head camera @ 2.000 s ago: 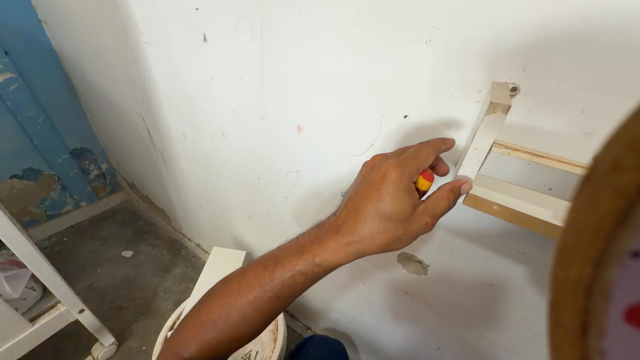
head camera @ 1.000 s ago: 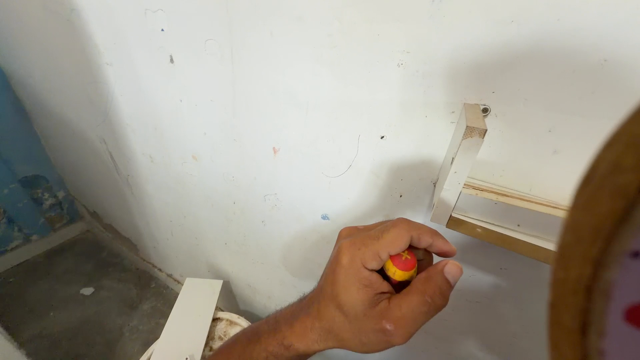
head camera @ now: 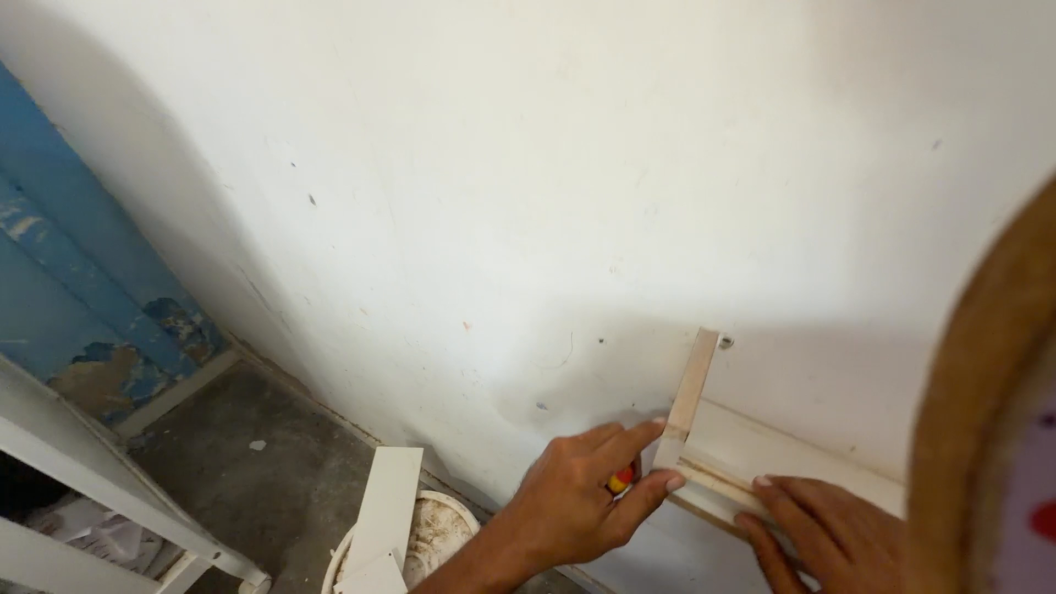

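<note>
A small white wooden shelf frame stands against the white wall, its end piece beside a wall plug hole. My left hand has thumb and forefinger at the lower corner of that end piece. Curled in the same hand is a red and yellow tool handle; the rest of the tool is hidden. My right hand grips the long front rails of the frame with thumb and fingers. Part of this hand passes behind the round brown rim.
A round brown-rimmed object fills the right edge, close to the camera. Below left, a white board lies across a dirty white bucket. A white frame stands at lower left, near a blue peeling surface.
My right hand has come into view and taken hold of the frame's rails. My left hand moved off the end piece, then back to its corner. The frame's end piece now sits at a different angle.
</note>
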